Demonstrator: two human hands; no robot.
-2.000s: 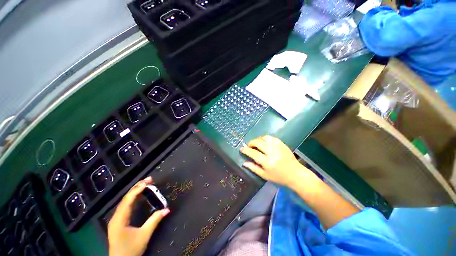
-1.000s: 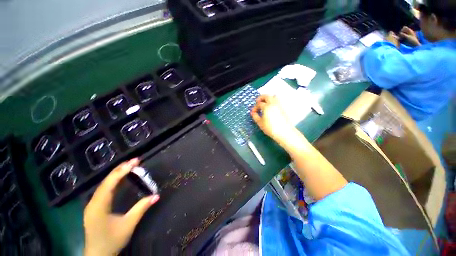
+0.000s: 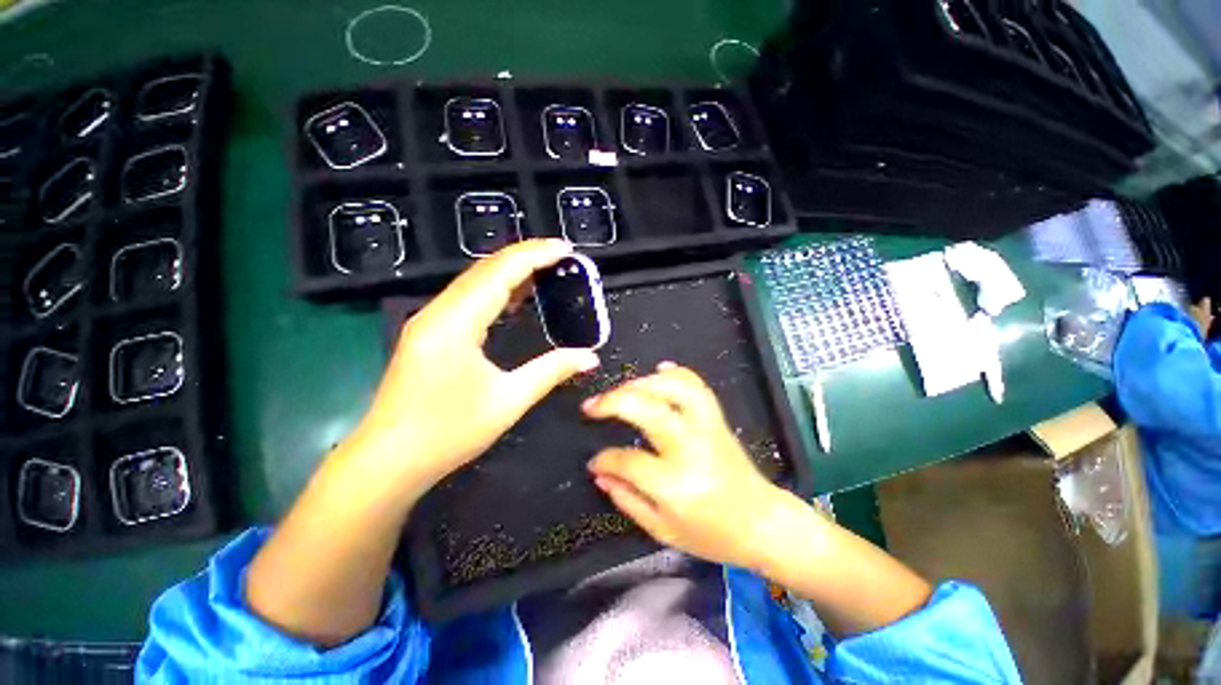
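Observation:
My left hand (image 3: 449,368) holds a smartwatch case (image 3: 572,305), dark with a shiny silver rim, between thumb and fingers above the parts tray (image 3: 502,488). My right hand (image 3: 683,468) is over the same tray, to the right of the case and not touching it. Its thumb and fingers are apart at the tips; whether something tiny is between them cannot be told. Brass-coloured specks lie scattered in the tray, thickest along its front edge. Behind it, the foam pocket tray (image 3: 536,163) holds several housings, and one front-row pocket is without a housing.
Filled pocket trays (image 3: 214,308) lie at left and stacked trays (image 3: 884,147) at back right. A clear small-part sheet (image 3: 833,305), white-handled tool (image 3: 821,415), white paper (image 3: 933,328), crumpled tissue (image 3: 986,277) and plastic bags (image 3: 1087,317) lie right. A cardboard box (image 3: 984,535) and another person's blue sleeve (image 3: 1176,381) are beyond.
The view has turned to the left. My right hand has moved from the clear sheet to above the parts tray, near the case. My left hand still holds the case, now with its dark face showing.

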